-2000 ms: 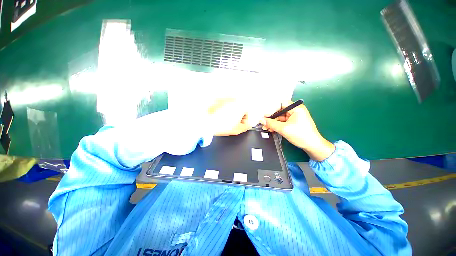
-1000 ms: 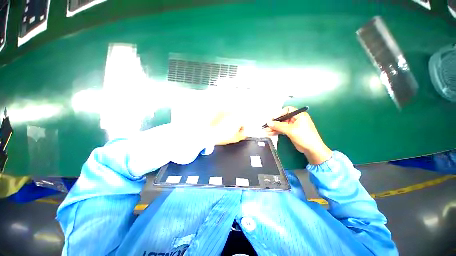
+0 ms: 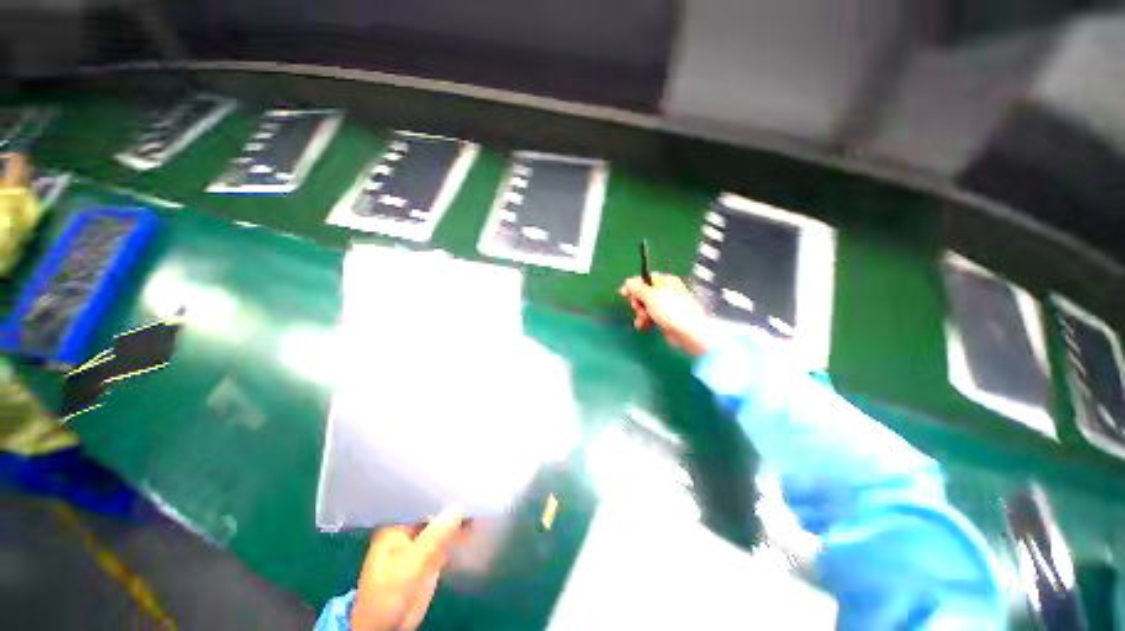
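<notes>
My left hand (image 3: 405, 569) is at the bottom, with its thumb on the lower edge of a large white sheet (image 3: 395, 475). Glare washes out most of the sheet, so what lies under it cannot be told. My right hand (image 3: 670, 308) holds a slim black tool (image 3: 644, 261) pointing up, over the conveyor's near side. It is just left of a dark tablet cover (image 3: 755, 268) with white squares, lying on a white liner. Contact between hand and cover cannot be told. Another white sheet (image 3: 691, 573) lies at bottom centre.
More dark covers on white liners (image 3: 545, 207) stand spaced along the green conveyor. At left are a blue-rimmed parts tray (image 3: 136, 234), black pieces with yellow edges (image 3: 146, 350) and another person's yellow sleeve (image 3: 27, 413). A shiny strip sheet (image 3: 1042, 555) lies at lower right.
The view has swung up towards the conveyor. My right hand has moved forward with the tool. My left hand now grips a white sheet's edge. The cover from my lap no longer shows there.
</notes>
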